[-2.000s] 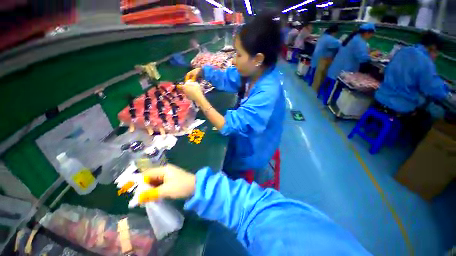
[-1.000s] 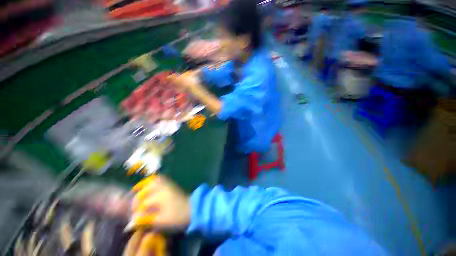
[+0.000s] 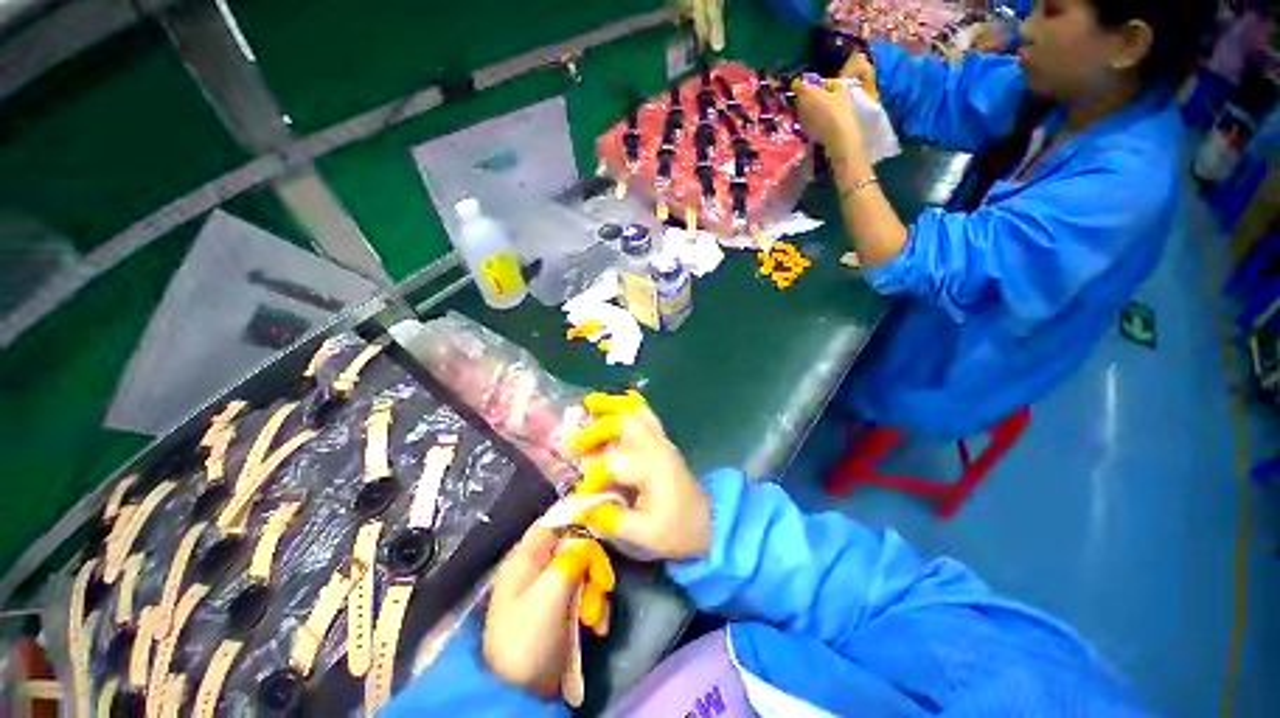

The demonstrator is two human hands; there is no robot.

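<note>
My left hand (image 3: 527, 617), with yellow-orange finger cots, holds a wristwatch whose beige strap (image 3: 573, 652) hangs below the fingers; the watch head is mostly hidden. My right hand (image 3: 639, 484), also in finger cots, pinches a white cleaning cloth (image 3: 578, 511) against the watch. The hands meet in front of me, just right of the black watch tray (image 3: 484, 540). Rows of beige-strapped watches with dark round heads lie there on clear plastic film (image 3: 470, 470).
A pink-red padded tray (image 3: 491, 379) lies under plastic behind my hands. Beyond stand a white bottle (image 3: 489, 255) and small jars (image 3: 671, 295), beside tissues (image 3: 607, 316) and loose finger cots (image 3: 783, 265). A neighbour in blue (image 3: 1039, 239) works at a tray of black-strapped watches (image 3: 709, 154).
The view has swung left and down, bringing the black tray into full view. My right hand has come back from near the jars with the cloth and now meets my left hand at the watch.
</note>
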